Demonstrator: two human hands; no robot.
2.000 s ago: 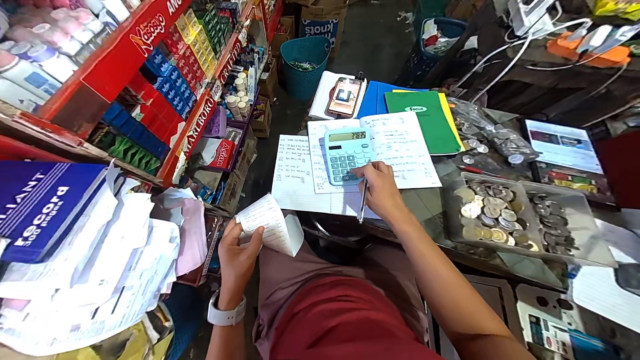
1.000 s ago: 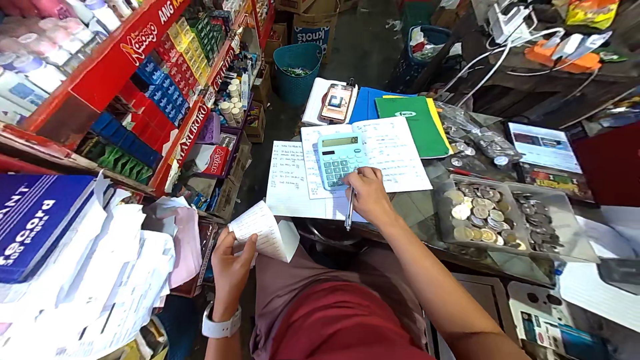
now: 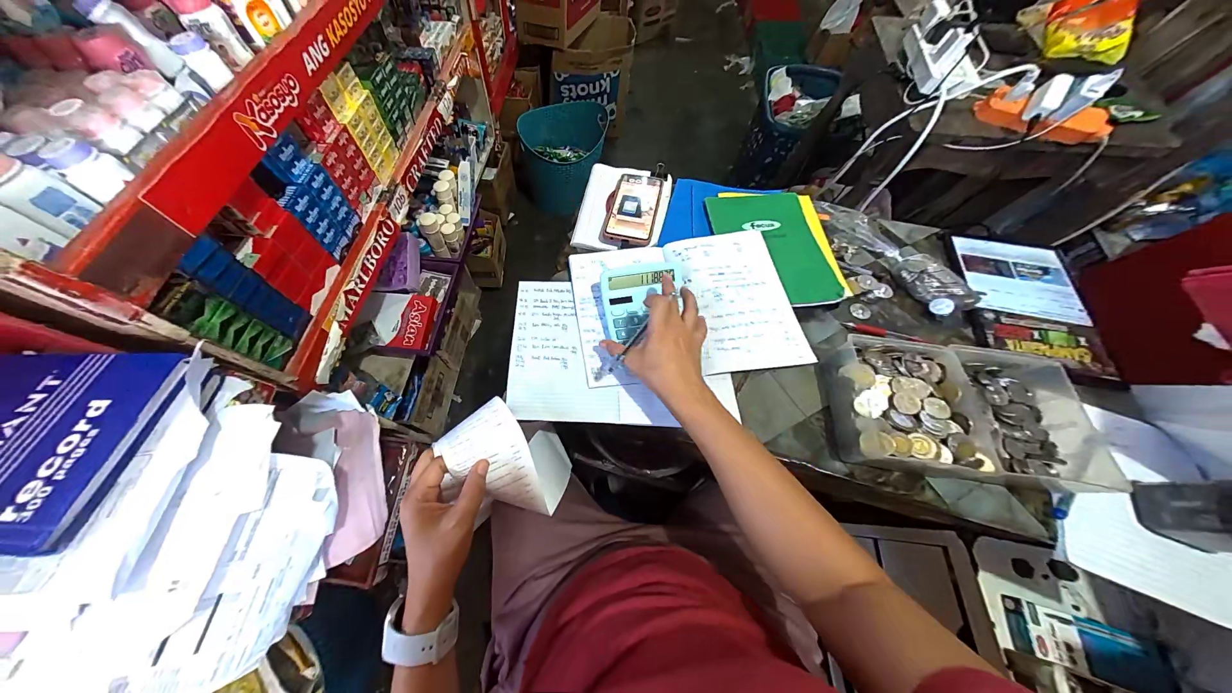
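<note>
My left hand [image 3: 441, 510] pinches a folded sheet of handwritten paper [image 3: 496, 457] above my lap. Over a light blue calculator [image 3: 624, 300], my right hand [image 3: 666, 342] has a finger at the upper right by the display and holds a pen [image 3: 630, 345] slanting under the palm. The calculator lies on an open handwritten notebook [image 3: 751, 289], which overlaps another written sheet [image 3: 544, 385]. Behind the notebook are a smartphone [image 3: 635, 207] on a white pad, a blue folder [image 3: 695, 197] and a green notebook [image 3: 775, 241].
A divided plastic box of coins [image 3: 924, 404] sits at right, near bagged coins [image 3: 866, 289]. Loose papers [image 3: 221, 500] and a blue record book [image 3: 77, 433] are piled at left beside red store shelves [image 3: 183, 154]. A teal basket [image 3: 561, 164] stands on the floor beyond.
My right hand has moved up over the calculator, from its lower keys to near the display. The digits shown have changed. My left hand still holds the folded paper.
</note>
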